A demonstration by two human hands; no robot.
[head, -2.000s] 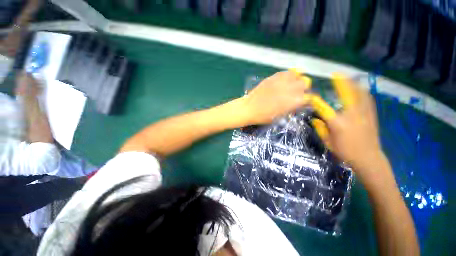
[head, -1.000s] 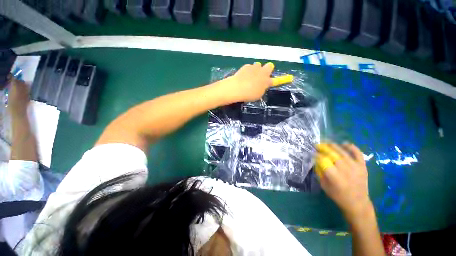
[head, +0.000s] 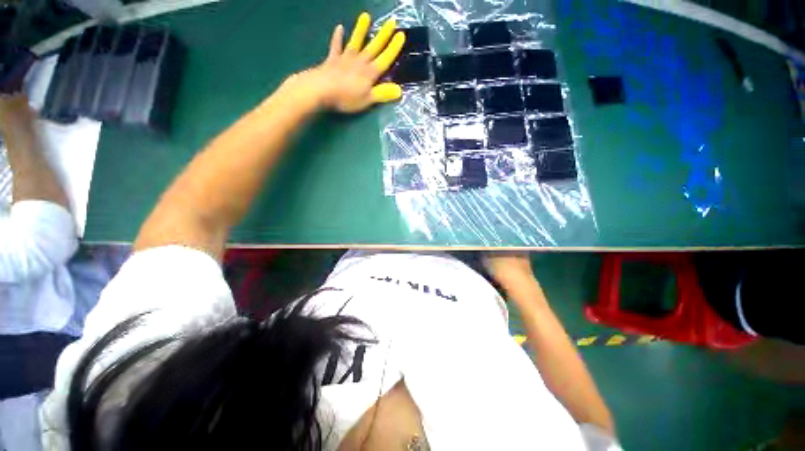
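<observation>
The clear plastic pocket sheet (head: 494,207) lies on the green bench, with rows of square black panels (head: 506,97) in its pockets. Some pockets at its lower left hold no panel. One loose black panel (head: 606,90) lies right of the sheet. My left hand (head: 357,72), with yellow finger cots, is spread open and empty at the sheet's upper left edge, fingertips by a black panel. My right hand (head: 507,264) is low at the bench's front edge, near my body. Its fingers are hidden, so I cannot tell what it holds.
Dark-grey housings (head: 115,75) stand in a row at the left, beside white paper (head: 75,158) and another person's arm (head: 33,158). Blue film pieces (head: 675,97) and a black pen-like tool (head: 733,60) lie at the right. A red stool (head: 675,328) stands below the bench edge.
My left hand has moved left and opened wide. My right hand has left the sheet and dropped to the bench's front edge. The sheet lies flatter, and the view has shifted towards me.
</observation>
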